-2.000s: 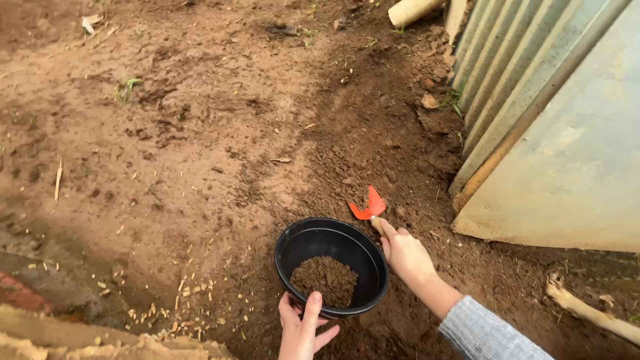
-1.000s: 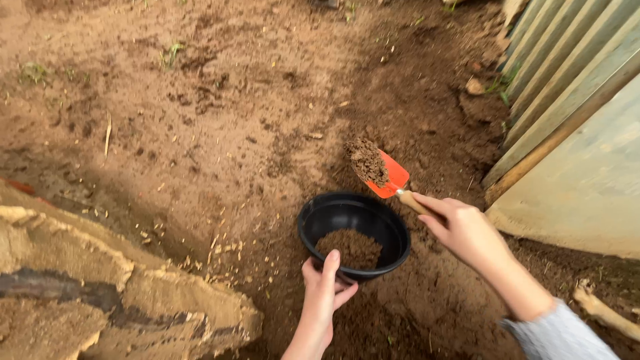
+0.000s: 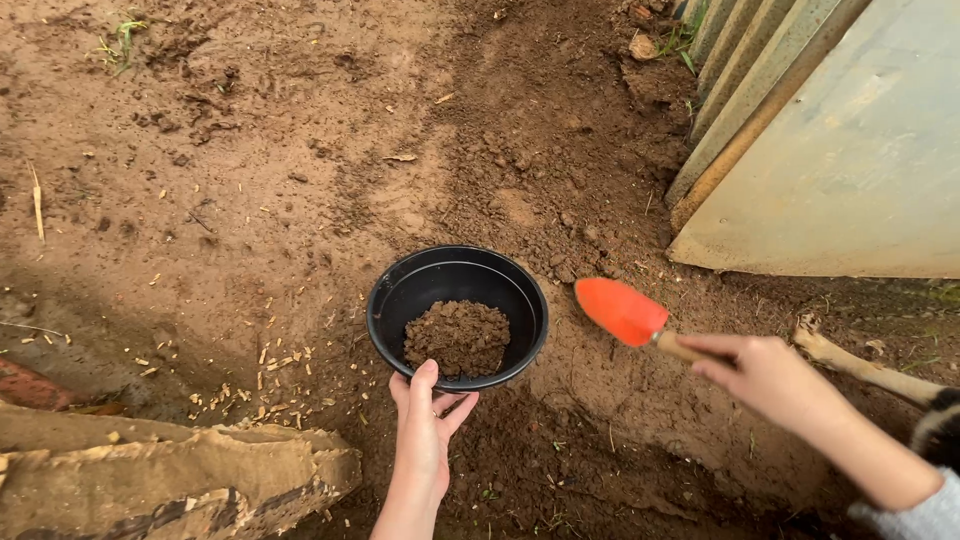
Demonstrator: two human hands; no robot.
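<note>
My left hand (image 3: 426,420) grips the near rim of a round black plastic pot (image 3: 534,330), thumb on the rim and fingers beneath. Loose brown soil (image 3: 456,337) lies in the bottom of the pot, toward its near side. To the right of the pot, my right hand (image 3: 757,371) holds a garden trowel by its wooden handle. The orange trowel blade (image 3: 621,310) points up and left, apart from the pot, and no soil shows on it.
Damp bare ground (image 3: 337,187) surrounds the pot. Corrugated and flat metal sheets (image 3: 847,165) stand at the upper right. A rough, light-brown block-like object (image 3: 172,472) fills the lower left. At the right edge lies an animal's leg and paw (image 3: 862,364), with dark fur beside it.
The trowel carried soil one second ago, and its blade now shows none. It has moved right, away from the pot. The left hand has kept hold of the pot.
</note>
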